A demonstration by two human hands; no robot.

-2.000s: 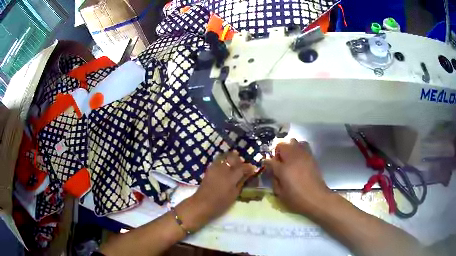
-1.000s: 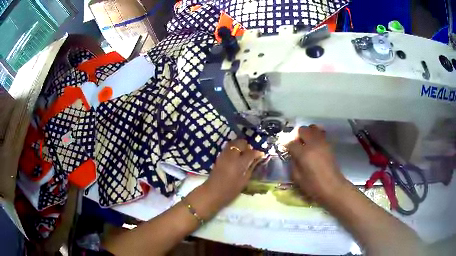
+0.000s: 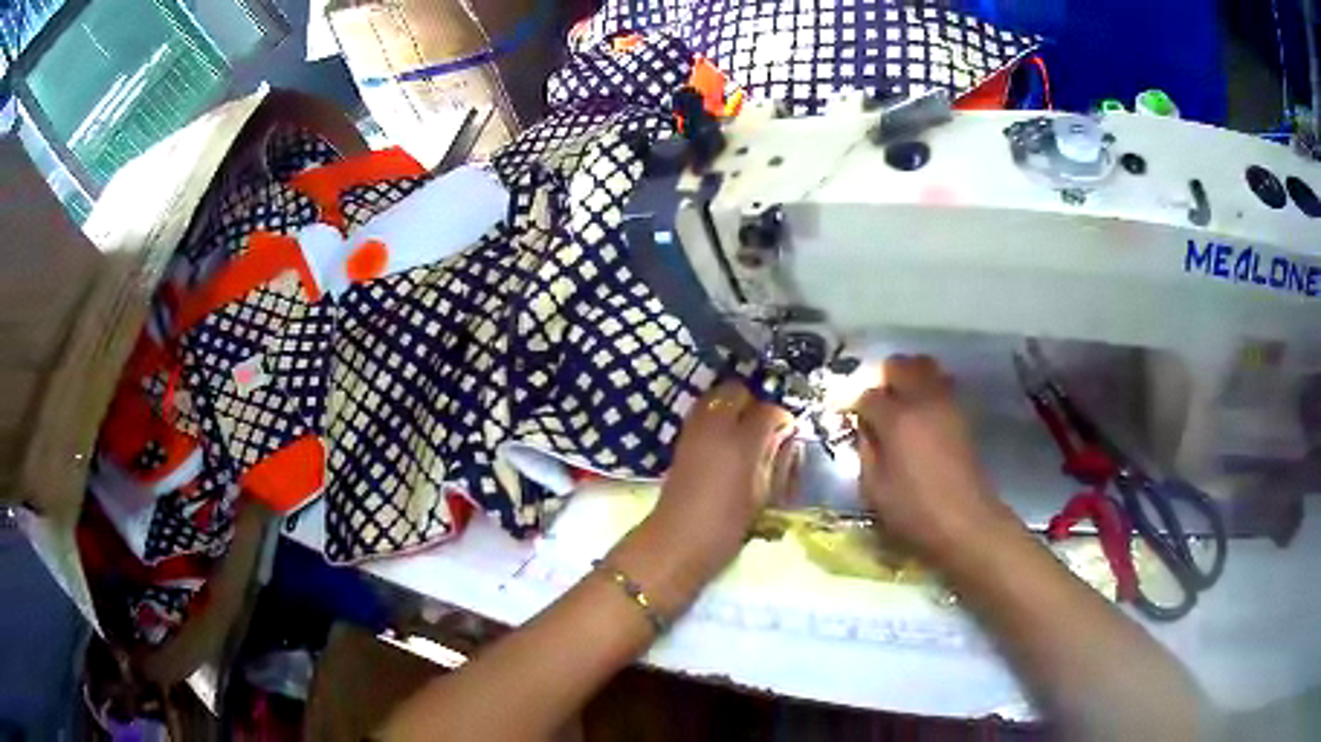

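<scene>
A navy and cream lattice-print fabric panel [image 3: 594, 363] lies left of the needle, its right corner under the dark end of the cream-white sewing machine [image 3: 956, 247]. My left hand [image 3: 729, 471] is at that corner, fingers pinched on the fabric edge just left of the presser foot [image 3: 819, 392]. My right hand [image 3: 920, 449] is just right of the needle under the bright lamp, fingers bent together. A small dark piece shows between the hands. Glare and the fingers hide what my right fingertips touch.
Red-handled scissors [image 3: 1123, 507] lie under the machine arm at right. Sewn orange-bordered panels [image 3: 261, 363] are piled at left in an open cardboard box [image 3: 145, 232]. Another cardboard box [image 3: 420, 65] stands behind. More printed fabric [image 3: 840, 51] lies behind the machine.
The view has shifted, so the fabric and box sit further right in the picture. Both hands stay by the needle; the gap between them has widened slightly.
</scene>
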